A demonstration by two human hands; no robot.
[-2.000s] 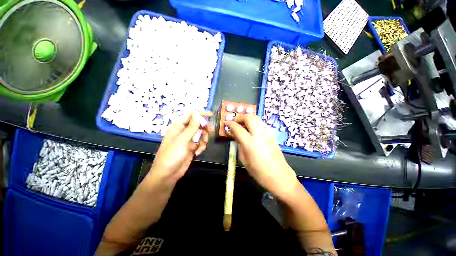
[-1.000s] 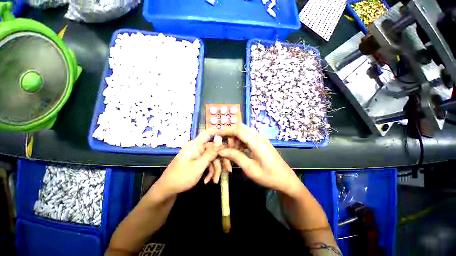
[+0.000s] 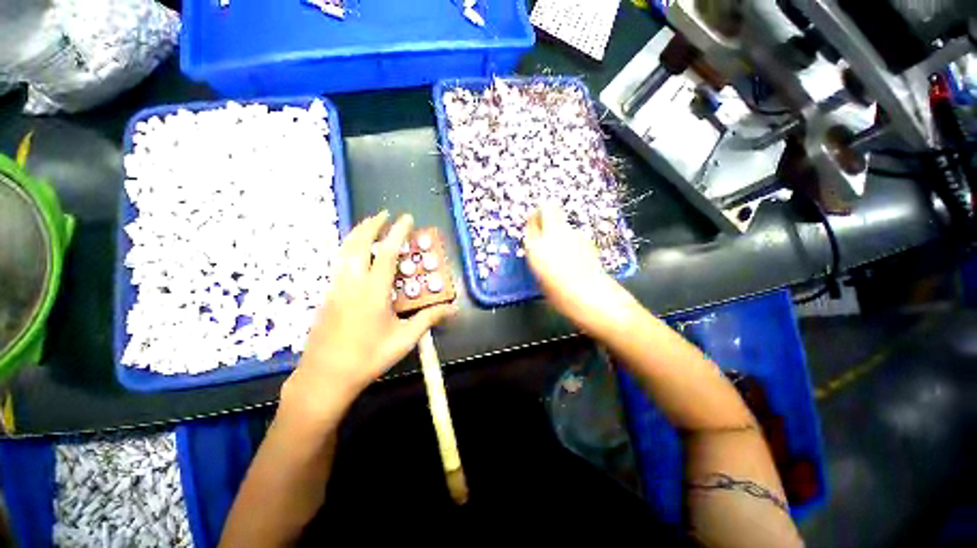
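Observation:
The red-brown loading fixture (image 3: pixel 442 294) lies on the bench between two trays, with round white parts in its holes. Its pale yellow handle (image 3: pixel 439 412) points toward me. My left hand (image 3: pixel 359 305) is around the left side of the fixture and covers part of it, with the thumb at its lower edge. My right hand (image 3: pixel 562 262) is at the lower part of the right parts tray (image 3: pixel 468 248), over the heap of leaded inserts (image 3: pixel 525 150). Its fingertips are blurred, so I cannot tell whether it holds a part.
The left parts tray (image 3: pixel 123 310) holds heaped white housings (image 3: pixel 230 214). A deep blue bin (image 3: pixel 354 54) stands behind. The bench press (image 3: pixel 729 139) is at the back right, the green fan (image 3: pixel 54 246) at the left edge, a clear bag (image 3: pixel 96 54) back left. Blue bins sit below the bench edge.
My hands were together below the fixture and are now apart. My left hand has moved onto the fixture, my right into the right tray. The view has shifted right, and the fixture is tilted.

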